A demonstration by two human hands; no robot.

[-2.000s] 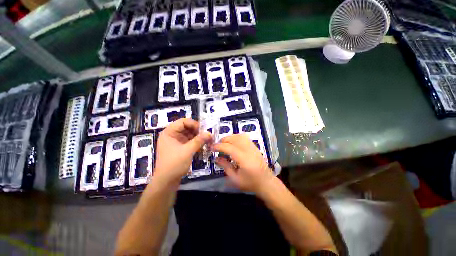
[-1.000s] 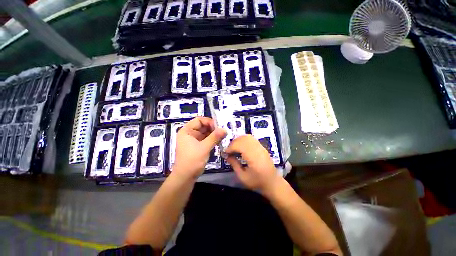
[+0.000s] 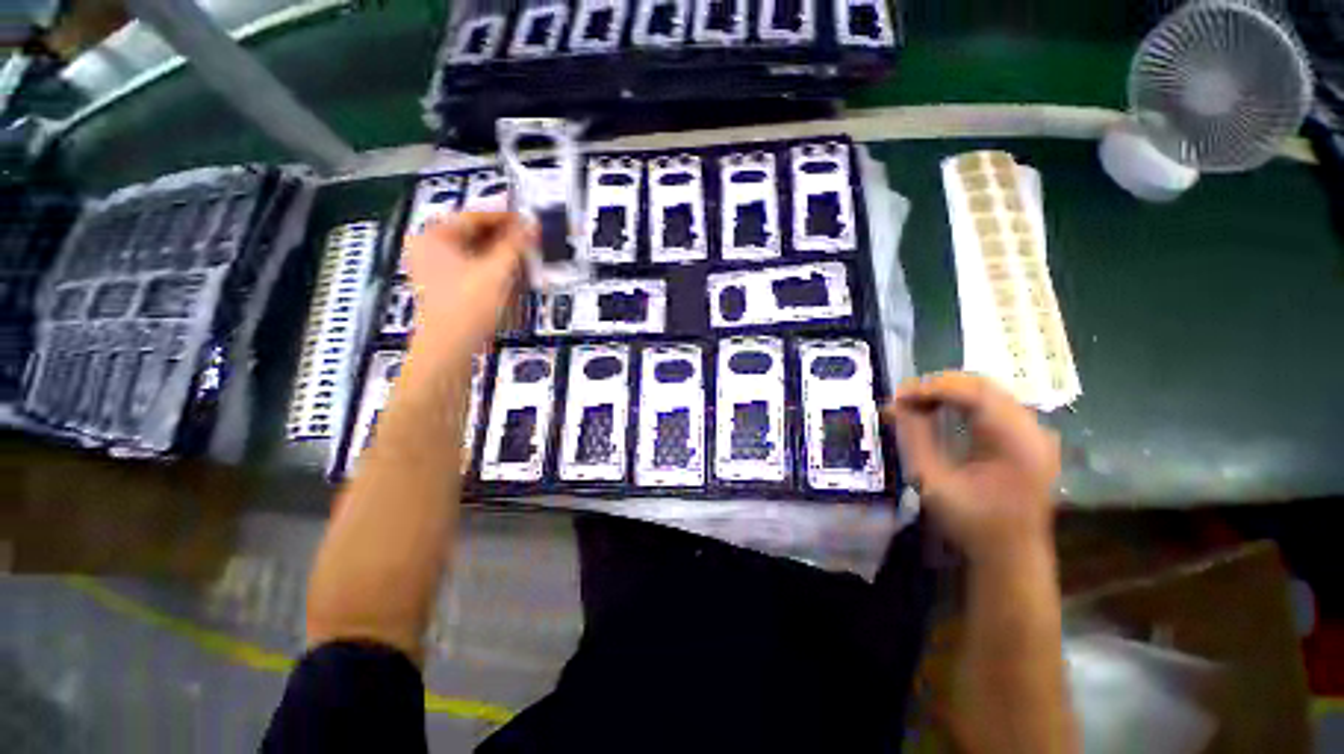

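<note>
My left hand (image 3: 469, 262) grips a silver-white phone frame (image 3: 543, 184) by its edge, raised over the back left of the black blister tray (image 3: 687, 307). The tray holds upright frames in a back and a front row, with sideways frames between. My right hand (image 3: 980, 449) is over the tray's right front corner, thumb and finger near each other and slightly blurred; I cannot tell if a tiny piece is between them. The white release sheet (image 3: 1007, 280) with tan-gold pieces lies right of the tray, its near end beside my right hand.
A narrow sheet with dark marks (image 3: 333, 332) lies left of the tray, and a wrapped tray pile (image 3: 126, 309) beyond it. A tray stack (image 3: 649, 74) stands behind. A white fan (image 3: 1216, 86) is at the back right. A brown carton (image 3: 1209, 633) is below right.
My hands have moved apart. My left hand has carried the frame from the tray's middle to its back left. My right hand has moved right, toward the release sheet. The view has shifted left.
</note>
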